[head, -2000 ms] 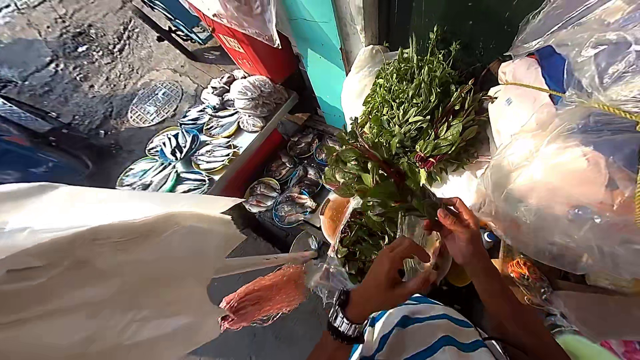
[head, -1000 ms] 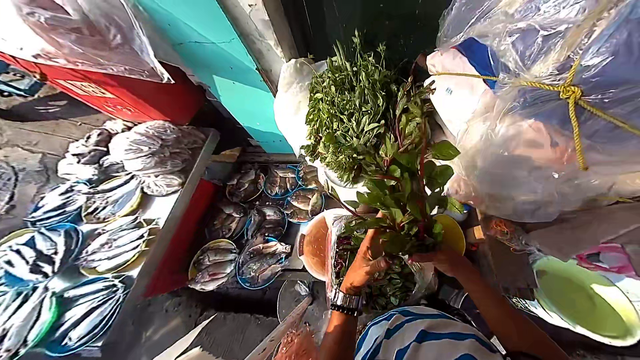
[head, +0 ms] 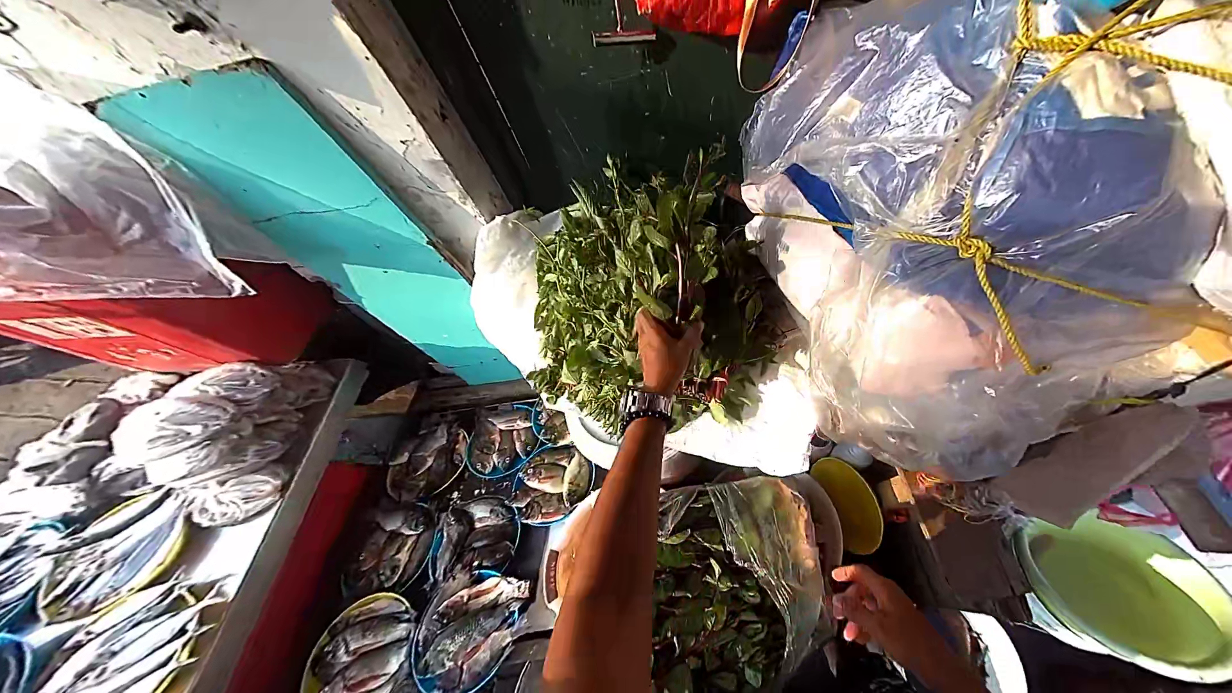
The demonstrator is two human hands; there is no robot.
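My left hand [head: 666, 351], with a metal watch and a dark bracelet at the wrist, reaches forward and grips the stems of a leafy bunch [head: 679, 245] over a big heap of leafy greens [head: 597, 289]. White plastic sacking [head: 505, 289] surrounds that heap. Nearer to me, a container of darker leaves [head: 717, 606] lies partly under clear plastic [head: 770, 549]. My right hand [head: 866, 602] is just right of this container, fingers apart and holding nothing.
Bowls of fish [head: 472, 626] stand at lower left, beside a table edge [head: 279, 539] bearing more fish and bundled plastic bags [head: 207, 433]. Large plastic-wrapped bundles [head: 1039, 192] tied with yellow rope fill the right. A yellow bowl [head: 847, 505] and a green basin [head: 1126, 592] sit at right.
My left hand has moved forward to the greens heap with the leafy bunch. My right hand, earlier at the bunch, has let go and is apart from it. The view has shifted.
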